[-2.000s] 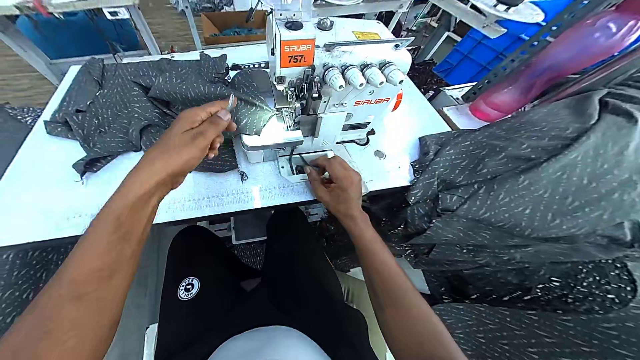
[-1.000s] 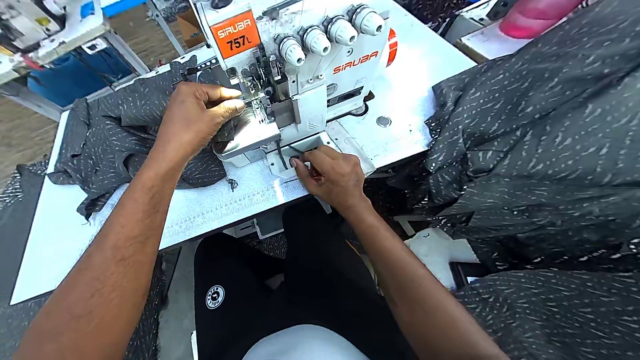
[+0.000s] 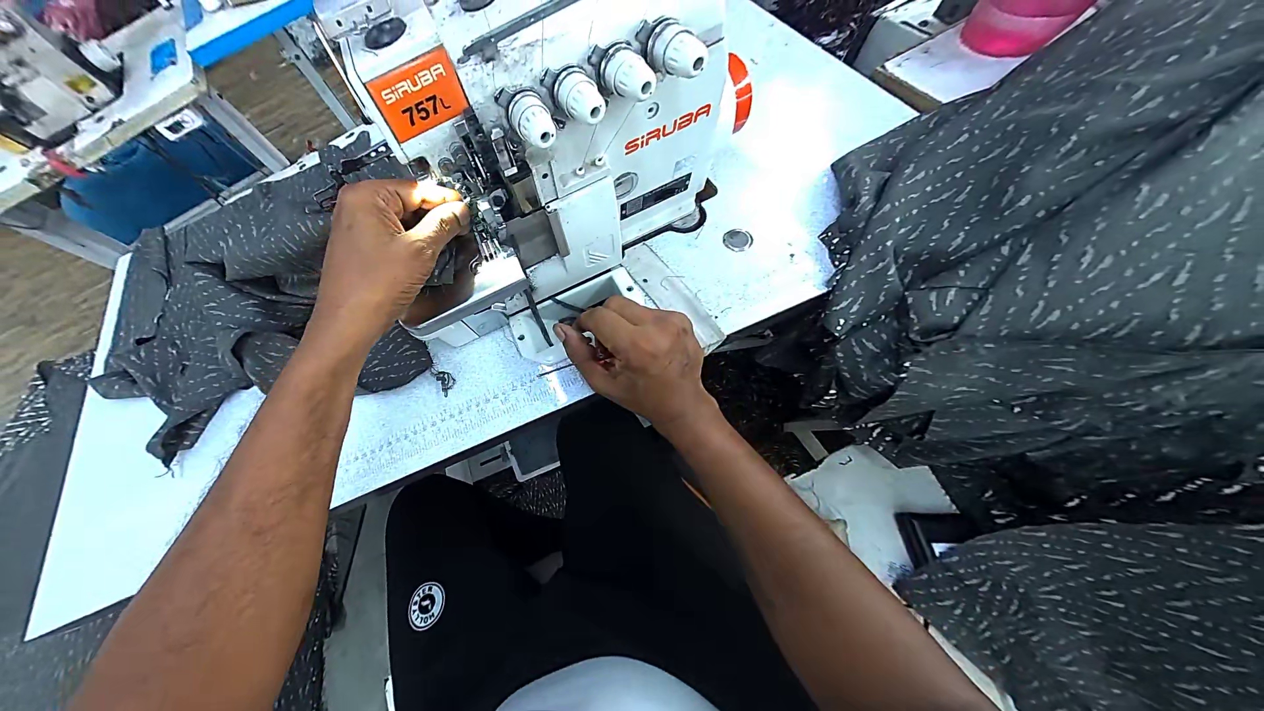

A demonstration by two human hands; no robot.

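Note:
A white Siruba overlock sewing machine (image 3: 592, 188) stands on a white table, lit brightly about its needle area (image 3: 489, 262). My left hand (image 3: 390, 237) is raised at the left of the needle area, thumb and fingertips pinched together; whether something fine is between them cannot be told. Low at the machine's front, my right hand (image 3: 637, 351) has bent fingers at the edge of a recess in the base (image 3: 592, 296), where dark narrow parts show. What its fingertips hold is hidden. Dark grey patterned fabric (image 3: 237, 286) lies bunched on the table left of the machine.
A large heap of the same patterned fabric (image 3: 1047, 296) rises at the right, against the table edge. Below it lies a pale cloth (image 3: 869, 494). Another sewing machine (image 3: 59, 79) stands at the upper left, near a blue bin (image 3: 158, 183). A pink object (image 3: 1017, 25) is at the upper right.
My left hand has moved from over the fabric to beside the needle area. The right hand stays low at the machine's base. The view has turned and come closer.

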